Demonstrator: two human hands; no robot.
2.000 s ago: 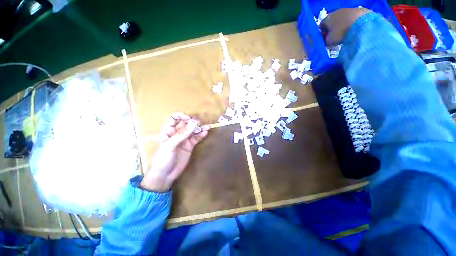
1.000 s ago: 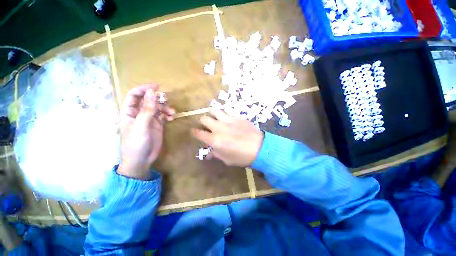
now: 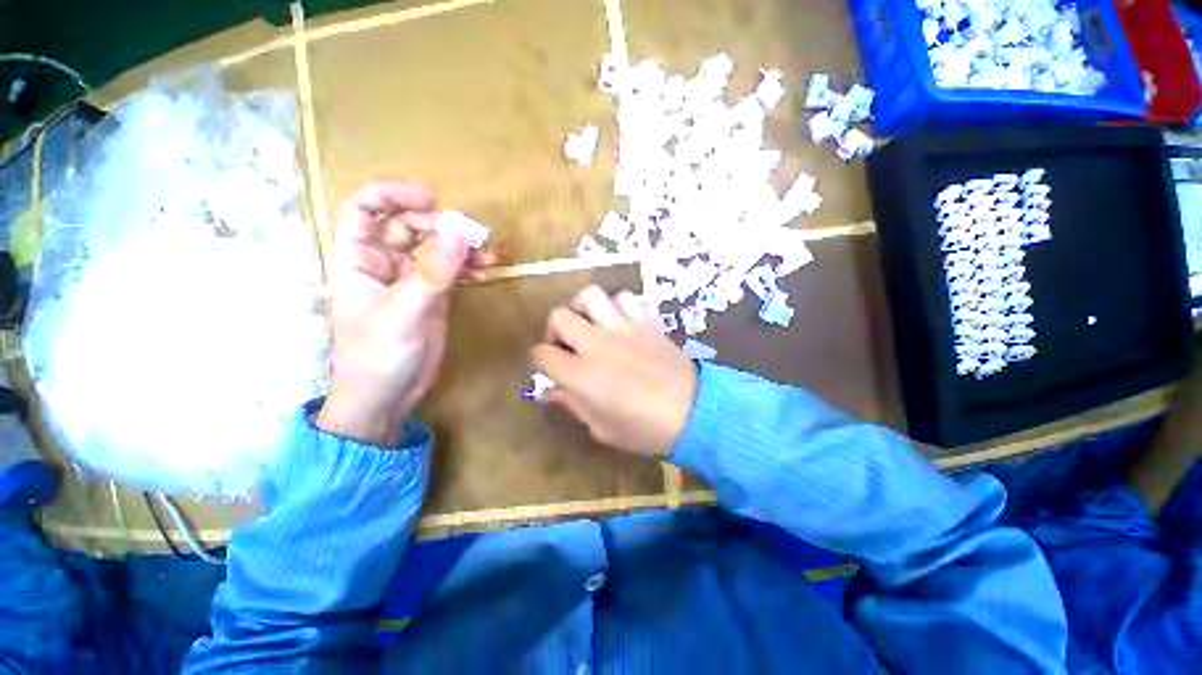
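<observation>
My left hand (image 3: 396,284) is raised over the bench left of centre, with a small white part (image 3: 460,228) between thumb and fingers. My right hand (image 3: 617,367) is at the near edge of the loose pile of white plastic housings (image 3: 705,172), palm down with curled fingers. A small white part (image 3: 539,386) shows at its thumb side and appears held. Its fingertips touch the pile edge; what they grip there is hidden.
A shiny clear bag (image 3: 171,303) lies left. The black tray (image 3: 1120,396) on the right holds white pieces in close rows. Behind it stand the blue parts bin (image 3: 1008,108), heaped with white parts, and a red bin (image 3: 1160,59). Another person's sleeve (image 3: 1120,541) shows lower right.
My right hand has come from the blue bin to the pile's near edge. My left hand's fingers have closed more around its white part. The camera view has shifted.
</observation>
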